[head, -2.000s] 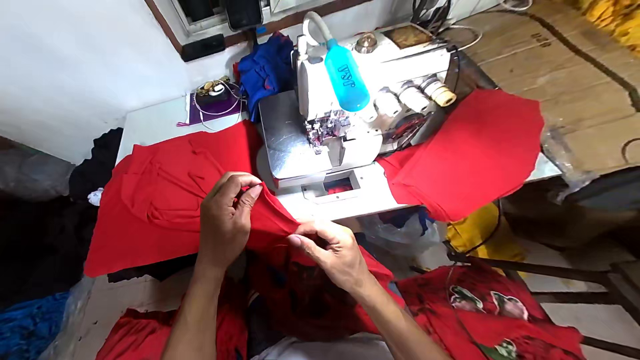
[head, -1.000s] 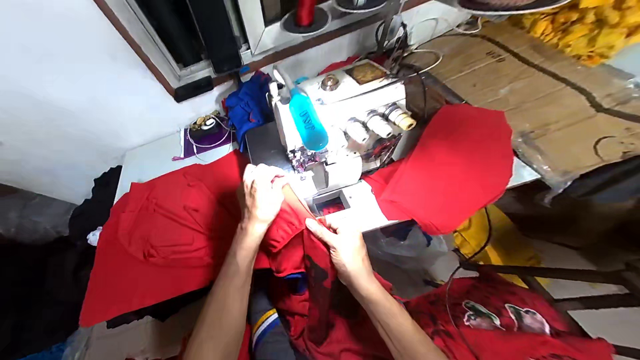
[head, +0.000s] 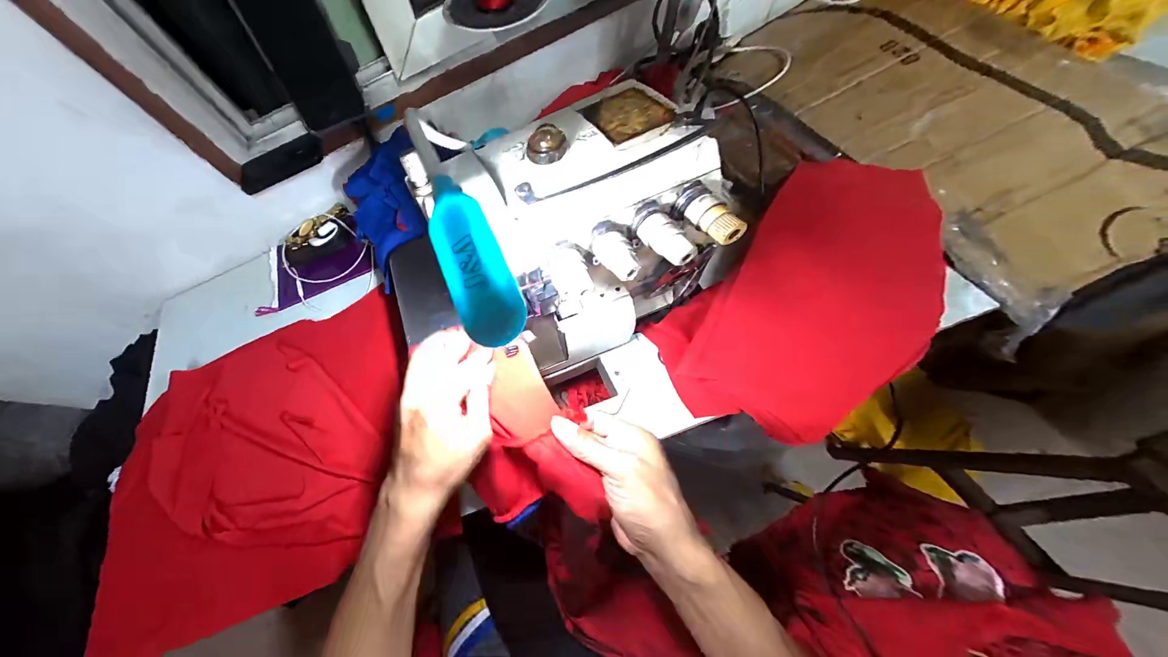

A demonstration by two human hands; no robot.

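Observation:
A piece of red fabric (head: 525, 401) lies across the front of a white overlock sewing machine (head: 593, 210), brightly lit near the needle area. My left hand (head: 444, 406) pinches its left side, just below the blue lamp (head: 476, 269). My right hand (head: 630, 470) grips its folded edge between thumb and fingers, near the machine's front opening, where red scraps (head: 584, 391) show. The cloth hangs from both hands toward my lap. The needle and presser foot are mostly hidden behind the lamp and machine parts.
Red cloth (head: 265, 438) covers the table's left part; another red piece (head: 812, 301) lies right of the machine. Blue cloth (head: 385, 196) and a purple item (head: 319, 265) sit behind left. A dark metal frame (head: 1013, 463) and printed red fabric (head: 922, 566) are at lower right.
The view has moved closer to the machine. Two seconds ago my hands held the cloth edge stretched in front of the machine; now they are closer together with the cloth at the machine's front.

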